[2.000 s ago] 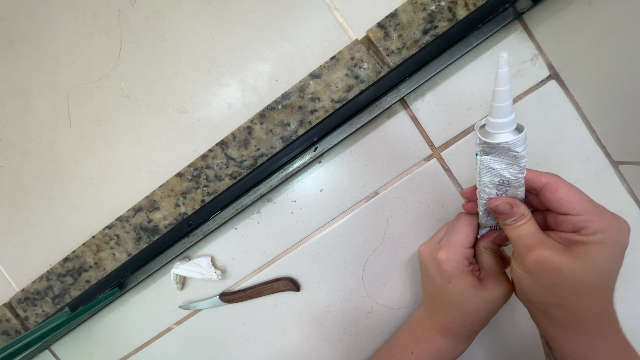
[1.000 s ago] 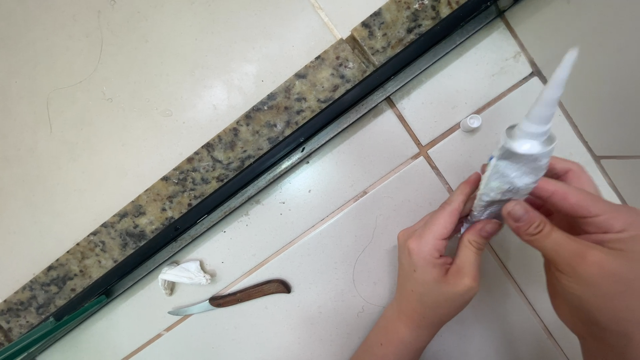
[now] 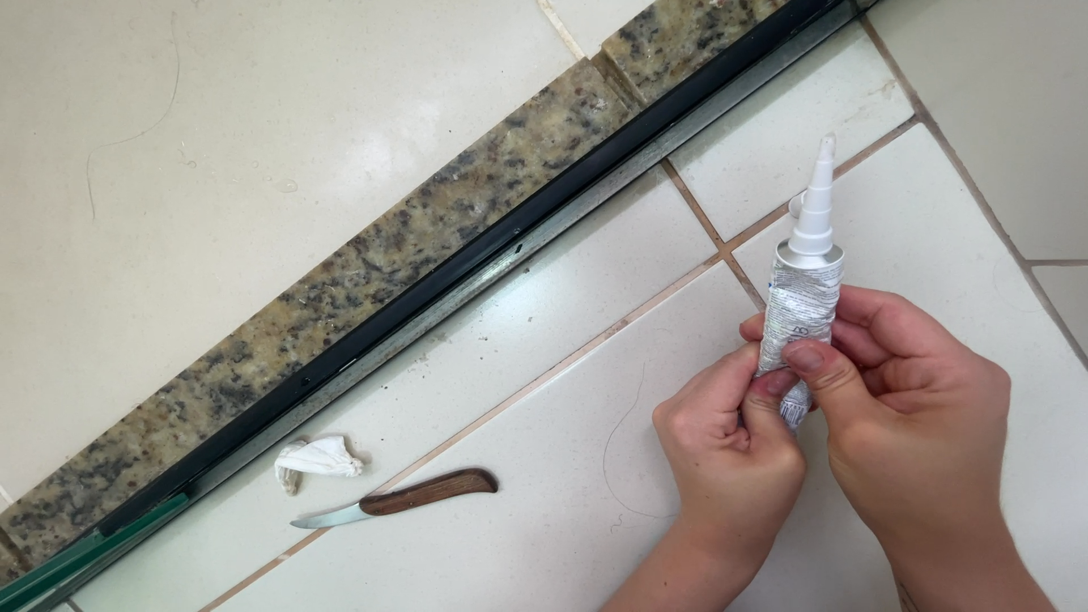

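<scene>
A crumpled sealant tube (image 3: 803, 310) with a stepped white nozzle (image 3: 818, 195) points upward at the right. My left hand (image 3: 733, 442) grips its lower part, and my right hand (image 3: 901, 399) pinches it from the right with the thumb across the front. Some whitish material shows at the nozzle's tip. Behind the nozzle, partly hidden, a small white cap (image 3: 796, 205) lies on the floor. A curved-blade knife with a wooden handle (image 3: 429, 492) lies on the tiles at lower centre, beside a crumpled white wad (image 3: 321, 458).
A speckled granite sill (image 3: 442, 208) runs diagonally across the tiled floor (image 3: 544, 408). Along it lies a metal track (image 3: 476, 276) with a black strip. The green edge of a glass panel (image 3: 110, 544) stands at lower left. Loose hairs and small specks lie on the tiles.
Both hands have kept hold of the tube. It was tilted to the right a second ago and now stands more upright in view. The knife and the wad have stayed put.
</scene>
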